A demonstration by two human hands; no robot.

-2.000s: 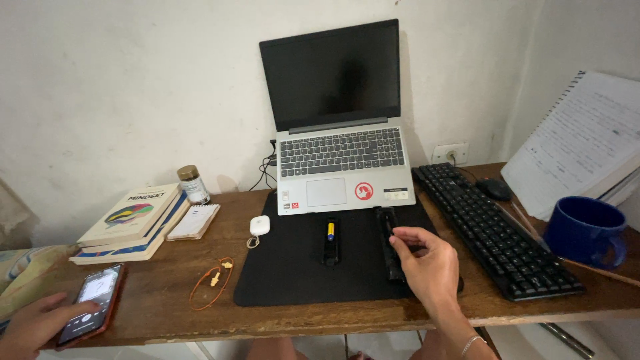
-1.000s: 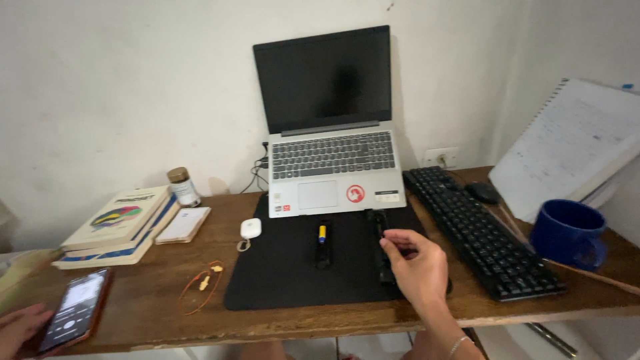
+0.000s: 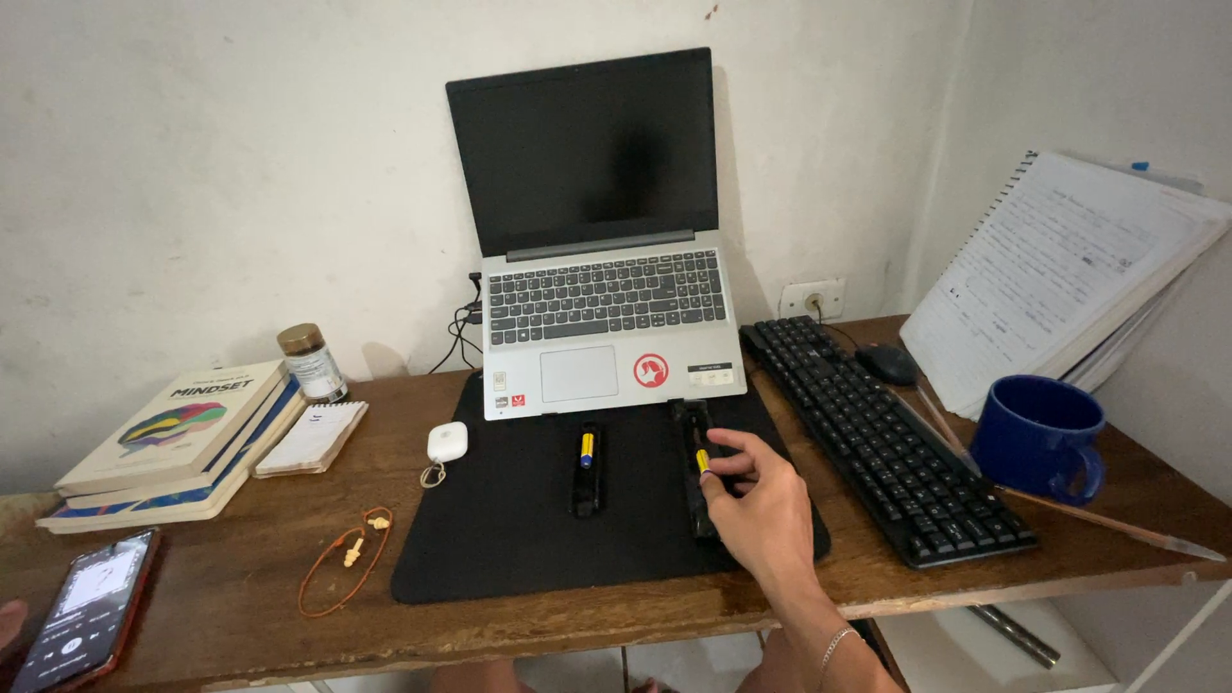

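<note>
My right hand (image 3: pixel 756 491) pinches a small yellow and blue battery-like cylinder (image 3: pixel 703 462) between thumb and fingers, over a long black holder (image 3: pixel 695 419) on the right part of the black desk mat (image 3: pixel 500 549). Left of it on the mat lies another black holder (image 3: pixel 585 499), with a yellow and blue cylinder (image 3: pixel 587 449) on it. Only fingertips of my left hand (image 3: pixel 12 621) show at the left edge, beside a lit phone (image 3: pixel 91 611) lying on the wooden desk; whatever else that hand does is out of view.
An open laptop (image 3: pixel 616 375) leans against the wall behind the mat. Right are a black keyboard (image 3: pixel 885 443), mouse (image 3: pixel 887 365), blue mug (image 3: pixel 1030 443), pen (image 3: pixel 1107 525) and notebook (image 3: pixel 1059 260). Left are books (image 3: pixel 173 433), a notepad (image 3: pixel 313 438), jar (image 3: pixel 313 364), white case (image 3: pixel 447 442) and corded earplugs (image 3: pixel 353 551).
My left hand has moved off the phone toward the left edge. A yellow cylinder now shows in my right fingers, where none was visible before.
</note>
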